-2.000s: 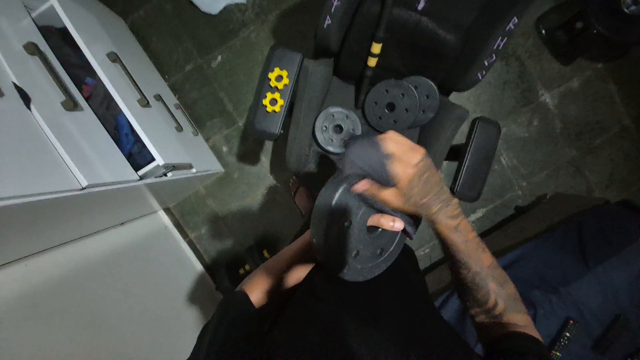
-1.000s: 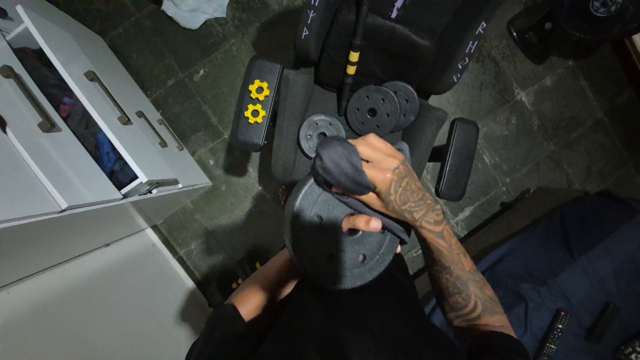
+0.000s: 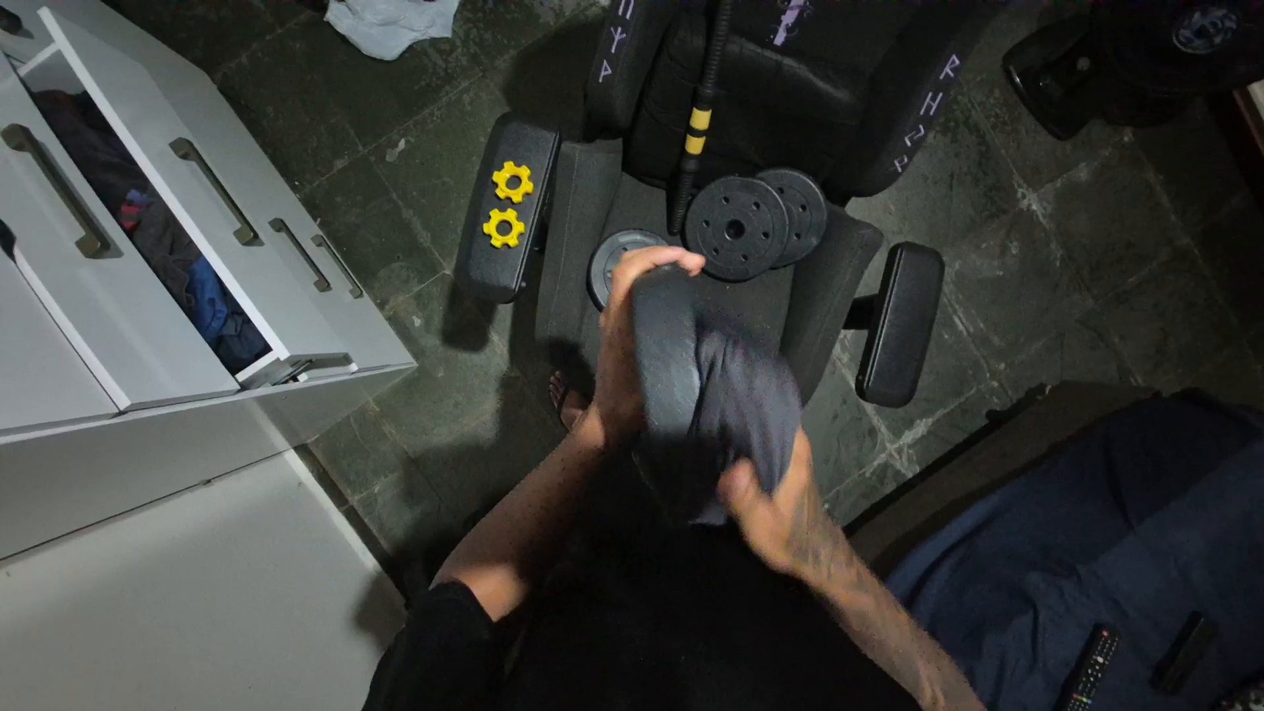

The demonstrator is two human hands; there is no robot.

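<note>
My left hand (image 3: 624,336) grips a large black weight plate (image 3: 664,346), now turned edge-up, its fingertips over the top rim. In my right hand (image 3: 780,504) is a dark grey cloth (image 3: 750,395), pressed against the plate's right face; that hand is slightly blurred. Beyond them, on the seat of a black gaming chair (image 3: 736,321), lie a small weight plate (image 3: 622,259) at left and two overlapping plates, one in front (image 3: 736,228) and one behind (image 3: 802,217). A black bar with yellow bands (image 3: 699,118) leans on the backrest. Two yellow star collars (image 3: 513,182) (image 3: 504,228) rest on the left armrest.
At left stands a white drawer unit (image 3: 148,296), one drawer open with clothes (image 3: 178,247) inside. The right armrest (image 3: 901,324) juts over the stone floor. Dark blue fabric (image 3: 1096,513) with a remote control (image 3: 1094,667) lies at lower right. A white cloth or bag (image 3: 392,25) is on the floor.
The held plate has turned from showing its broad face to standing edge-up. My left hand has come up to its top rim. My right hand and the cloth have moved to the plate's right side.
</note>
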